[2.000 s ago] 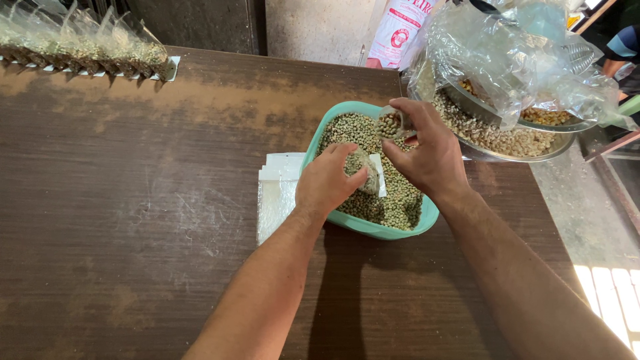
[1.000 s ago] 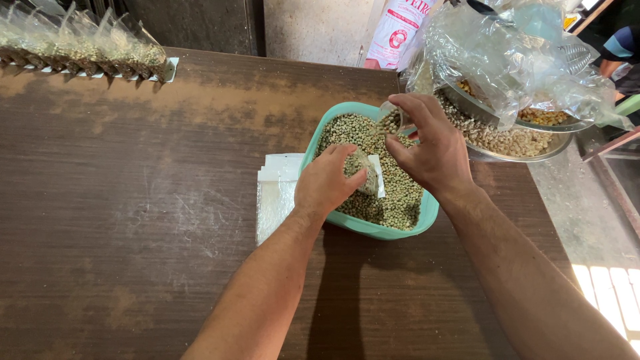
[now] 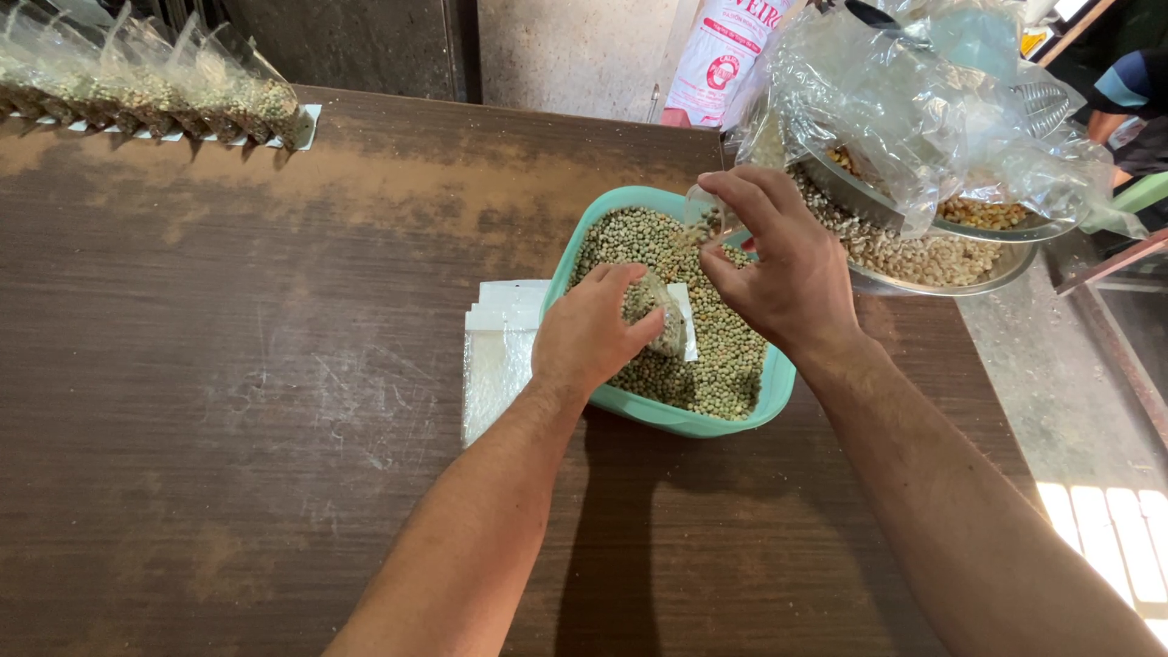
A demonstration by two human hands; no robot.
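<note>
A mint-green plastic tub (image 3: 777, 388) full of dried peas or similar round seeds (image 3: 712, 351) stands on the brown wooden table. Over its left part my left hand (image 3: 589, 324) holds a small clear plastic bag (image 3: 657, 315) with seeds inside and a white strip on its right side. My right hand (image 3: 780, 255) grips a small clear plastic cup (image 3: 707, 214) by the tub's upper right edge; the cup is tilted and some seeds show in it. Flat clear bags with white headers (image 3: 493, 365) lie stacked just left of the tub, partly under my left forearm.
Filled clear bags (image 3: 210, 96) stand in a row at the table's far left. Metal bowls of grains (image 3: 985, 265), topped by crumpled clear plastic (image 3: 912, 119), sit at the upper right. Behind the table is a printed white and red bag (image 3: 725, 64). A person's arm (image 3: 1104, 123) shows far right.
</note>
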